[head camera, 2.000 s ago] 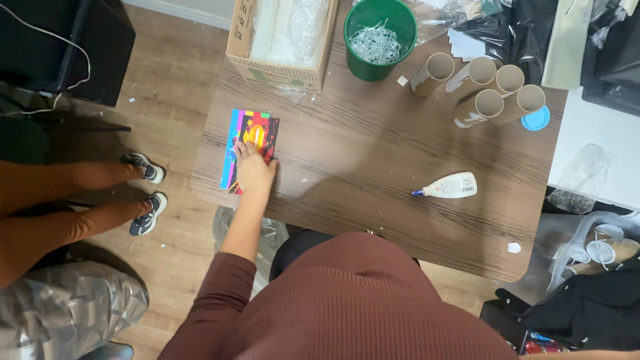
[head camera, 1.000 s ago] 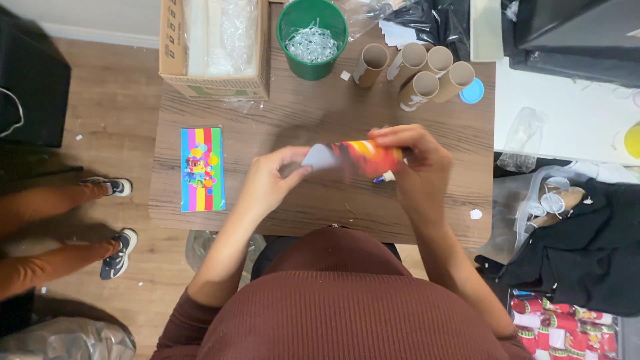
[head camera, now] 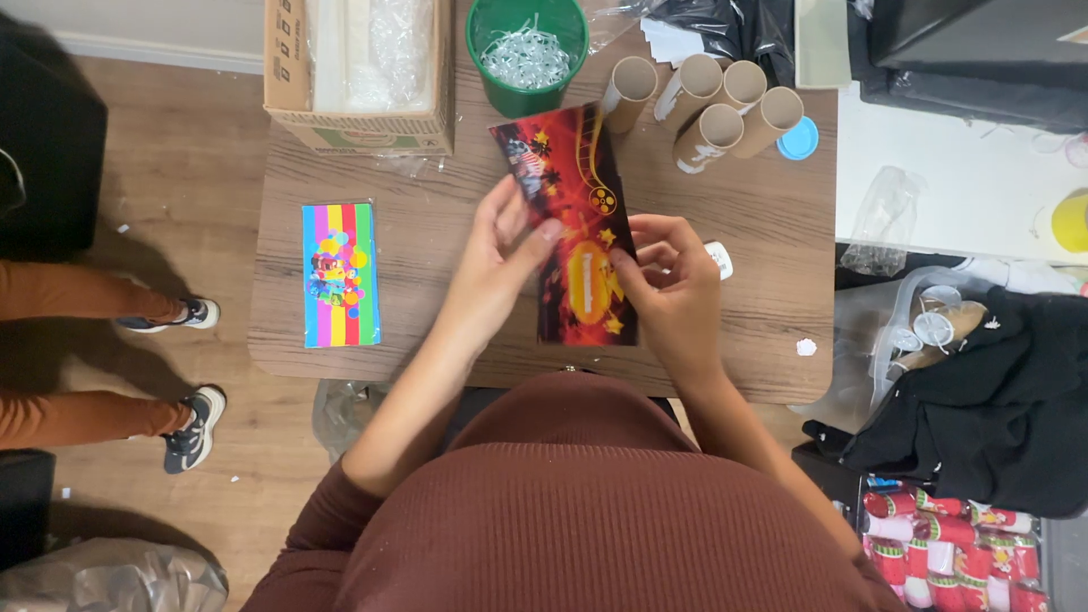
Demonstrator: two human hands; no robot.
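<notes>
A red and black printed paper sheet (head camera: pixel 582 246) with yellow stars and a film-reel design is spread above the wooden table. My left hand (head camera: pixel 510 246) pinches its left edge between thumb and fingers. On its right edge, my right hand (head camera: pixel 671 276) grips it the same way. A striped, many-coloured printed sheet or packet (head camera: pixel 342 276) lies on the table to the left of my left hand. Behind my right hand, the white glue bottle (head camera: pixel 720 260) is mostly hidden, with only its base showing.
Along the back stand a cardboard box (head camera: pixel 365 132), a green bin of shredded material (head camera: pixel 527 93) and several cardboard tubes (head camera: pixel 710 136) beside a blue lid (head camera: pixel 797 138). Another person's legs (head camera: pixel 85 293) are at the left. Black cloth (head camera: pixel 977 399) lies over a plastic tub at the right.
My left hand was on a printed piece at the table's left two seconds ago. Now both hands hold the red piece near the middle, opened out flatter than one second ago.
</notes>
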